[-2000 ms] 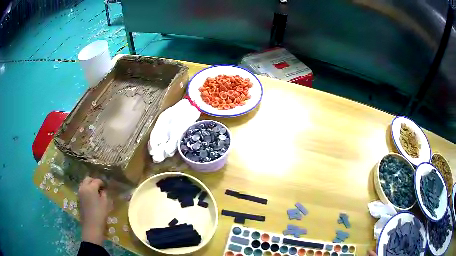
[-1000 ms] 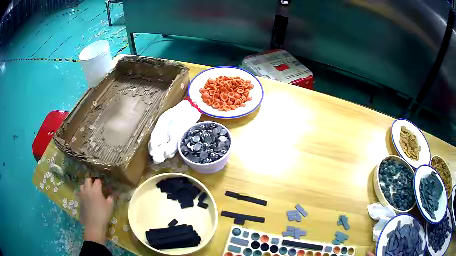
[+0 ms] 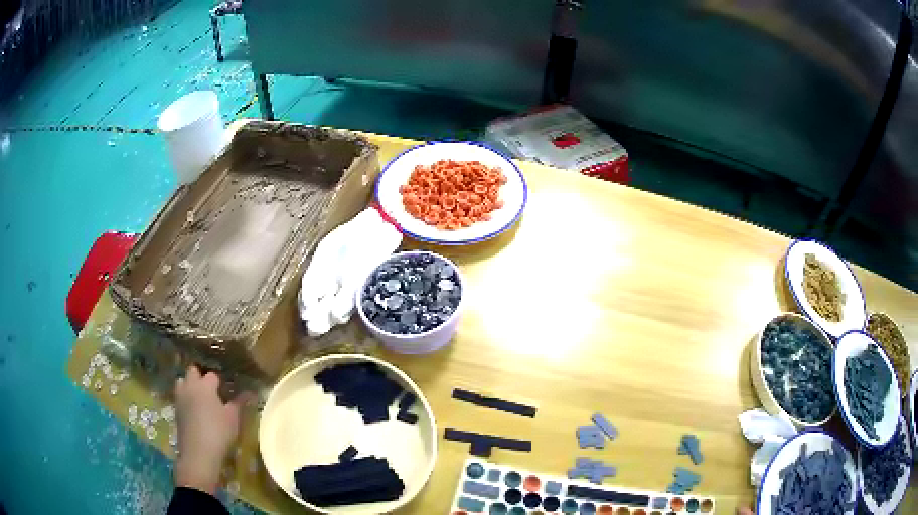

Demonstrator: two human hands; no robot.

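Observation:
My left hand (image 3: pixel 206 422) is at the lower left, its fingertips by the near edge of the brown carton (image 3: pixel 264 347), among tiny clear-whitish discs (image 3: pixel 151 414) scattered on the table. Its fingers look bent; I cannot tell whether they hold a disc. Only a sliver of my right hand (image 3: pixel 746 510) shows at the bottom edge, right of the white-edged layout panel (image 3: pixel 533 481). Its fingers are hidden. The panel is filled with multicoloured caps and cut off by the bottom edge.
A cream bowl (image 3: pixel 332 427) of black strips, purple-white bowl (image 3: pixel 411 340), white cloth (image 3: pixel 342 270) and orange-cap plate (image 3: pixel 511 191) stand near the carton. Black strips (image 3: pixel 493 402) and blue-grey caps (image 3: pixel 591 469) lie behind the panel. Several plates and bowls crowd the right, including a blue-grey-cap plate (image 3: pixel 770 483).
My left hand has shifted slightly right beside the carton's near edge. The whole view has moved a little. The bowls and plates keep their places.

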